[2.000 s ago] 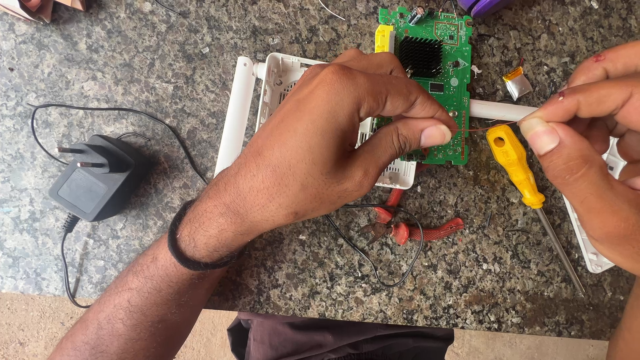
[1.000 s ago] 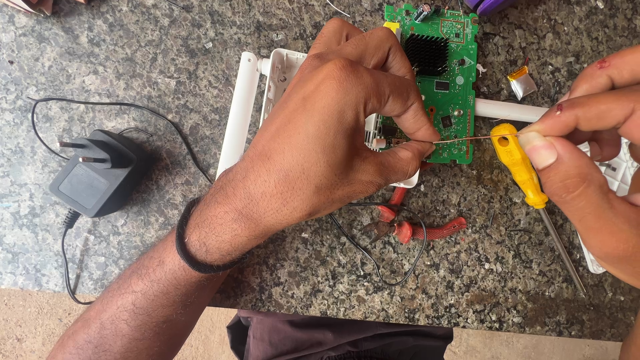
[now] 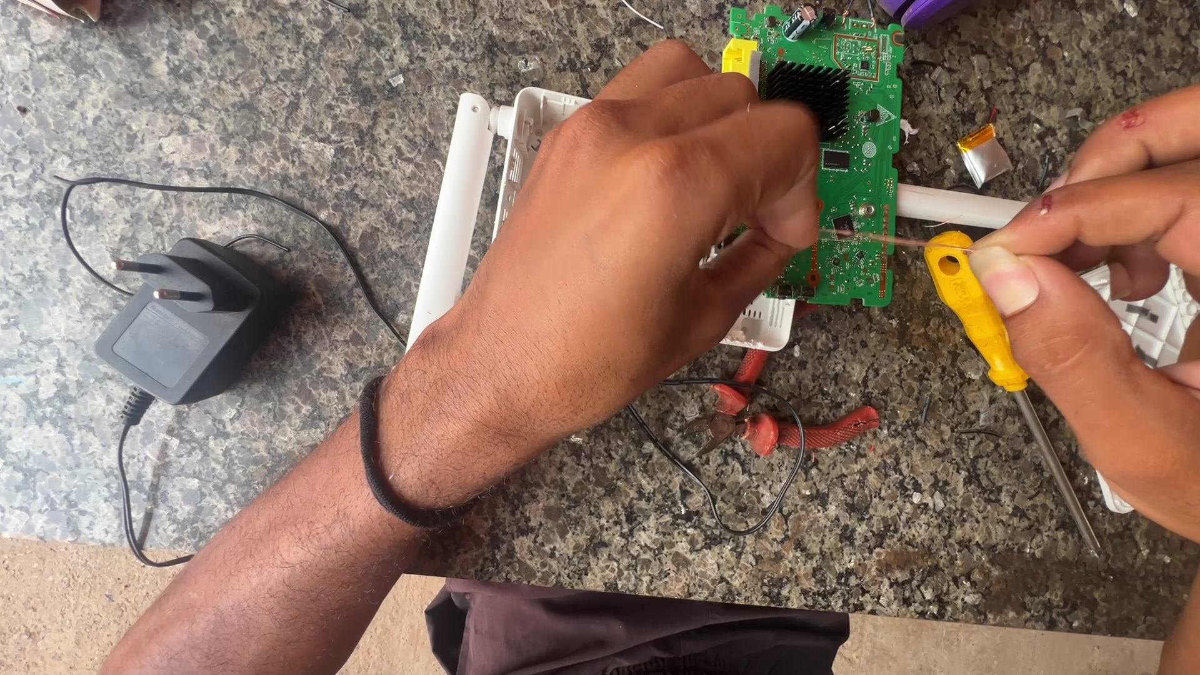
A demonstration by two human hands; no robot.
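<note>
A thin copper-coloured wire (image 3: pixel 895 241) is stretched between my two hands, above a green circuit board (image 3: pixel 877 178) with a black heat sink (image 3: pixel 814 98). My left hand (image 3: pixel 647 225) pinches its left end between thumb and forefinger and covers part of a white plastic housing (image 3: pixel 769 323) with an antenna (image 3: pixel 455 211). At the right, my right hand (image 3: pixel 1106 272) pinches the other end. Below the wire, beside my right thumb, lies a screwdriver with a yellow handle (image 3: pixel 975 314). The board rests over the housing's right side.
Red-handled cutting pliers (image 3: pixel 764 431) lie below the housing, crossed by a looped black cable. A black power adapter (image 3: pixel 192 319) with two pins is at left. A small silver battery cell (image 3: pixel 984 157) lies right of the board. A white plastic part (image 3: pixel 1148 314) is partly behind my right hand.
Two seconds ago my left fingers were further right, over the board's lower part; they have moved left, and a longer stretch of wire shows between my hands. My right hand has stayed near the yellow handle.
</note>
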